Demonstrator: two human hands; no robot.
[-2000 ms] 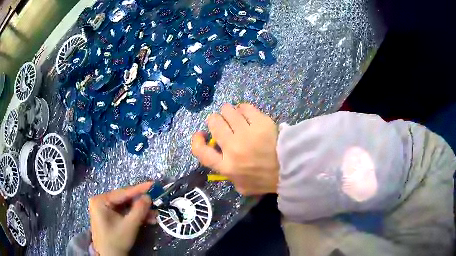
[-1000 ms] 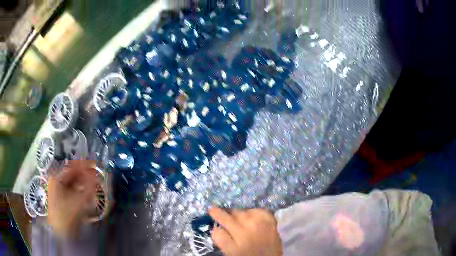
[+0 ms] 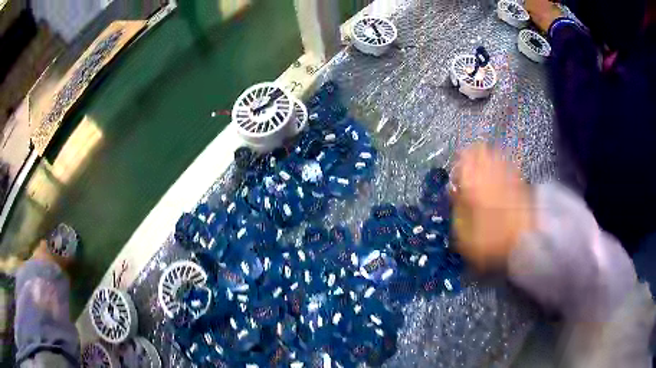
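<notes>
My left hand (image 3: pixel 44 253) is at the far left over the green surface, small, its fingers at the edge of a white spoked housing (image 3: pixel 65 240); its grip is unclear. My right hand (image 3: pixel 492 208) is strongly blurred above the bubble wrap, right of a large heap of blue circuit boards (image 3: pixel 288 280); whether it holds anything cannot be told. A white housing (image 3: pixel 473 75) beyond it has a dark blue board standing up at its centre. Another housing (image 3: pixel 183 290) lies at the heap's left side with a blue board on it. The pliers are not visible.
White housings stand at the lower left (image 3: pixel 112 315), on the table's pale edge (image 3: pixel 263 113) and at the back (image 3: pixel 373 34). Another person's hand (image 3: pixel 544 13) is beside housings at the top right. A green surface (image 3: pixel 208 79) runs along the left.
The view has shifted towards the back of the table. My left hand has moved from the bench housings to the green surface. My right hand has left the near housing and moved across the wrap.
</notes>
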